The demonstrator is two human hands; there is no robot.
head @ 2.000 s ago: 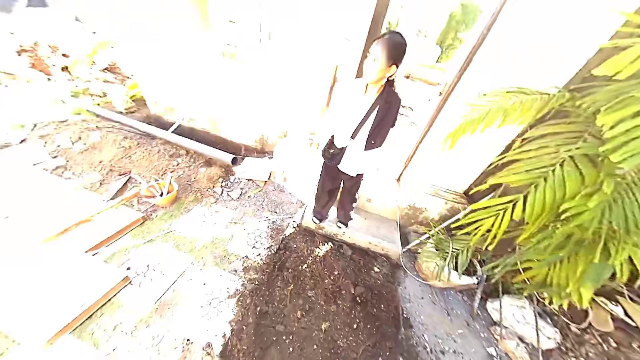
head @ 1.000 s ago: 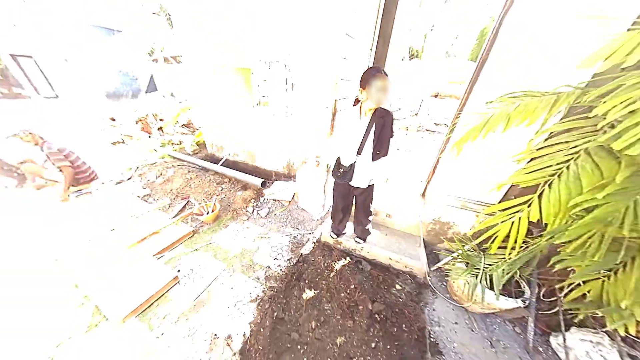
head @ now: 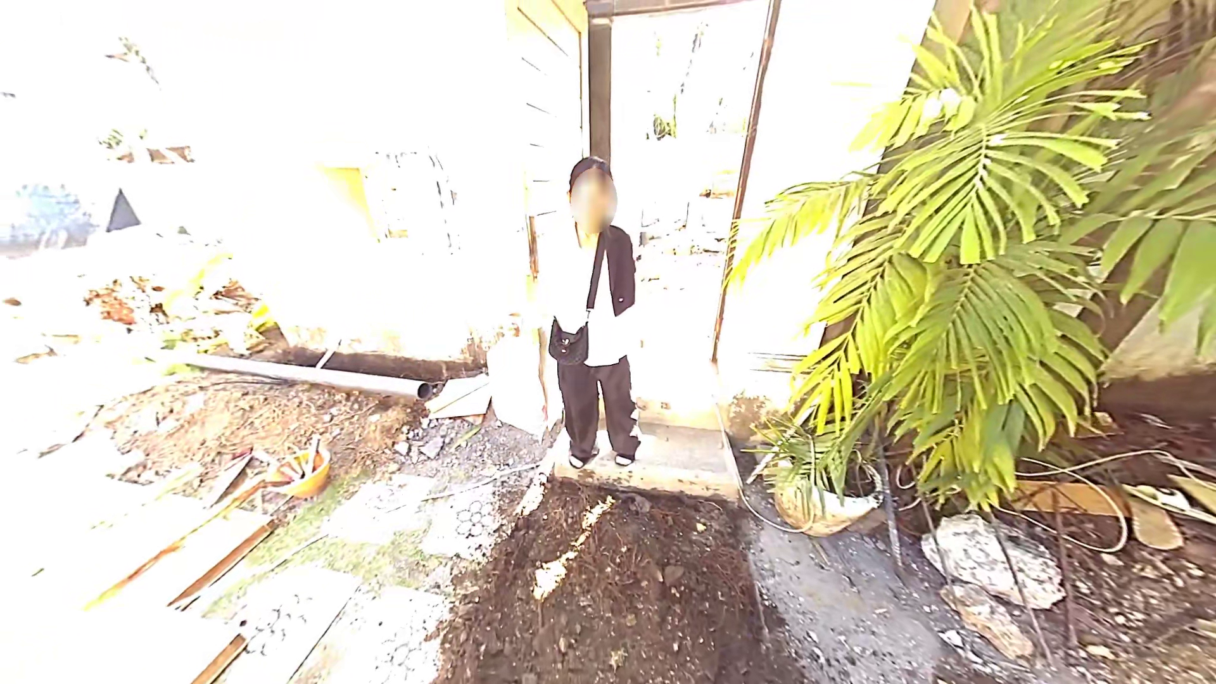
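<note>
Neither my left hand nor my right hand shows in the head view, so what they hold is hidden. Ahead, a person (head: 594, 313) stands on a concrete step (head: 665, 461) in a doorway, with a small dark shoulder bag (head: 569, 342) on a strap across the body. Dark loose soil (head: 627, 589) spreads below the step, towards the bottom of the view. At the left, an orange bowl (head: 302, 473) with something in it sits on the ground near wooden boards (head: 223, 560).
A grey pipe (head: 304, 373) lies along the left wall. Palm fronds (head: 978, 266) hang at the right above a potted plant (head: 822, 503) and a pale rock (head: 993, 560). Thin rods (head: 1064, 560) stand nearby. Patterned paving slabs (head: 380, 627) lie at lower left.
The view has swung and levelled. A crouching person in a striped top, seen at the left one second ago, is out of view now. The person in the doorway remains on the step.
</note>
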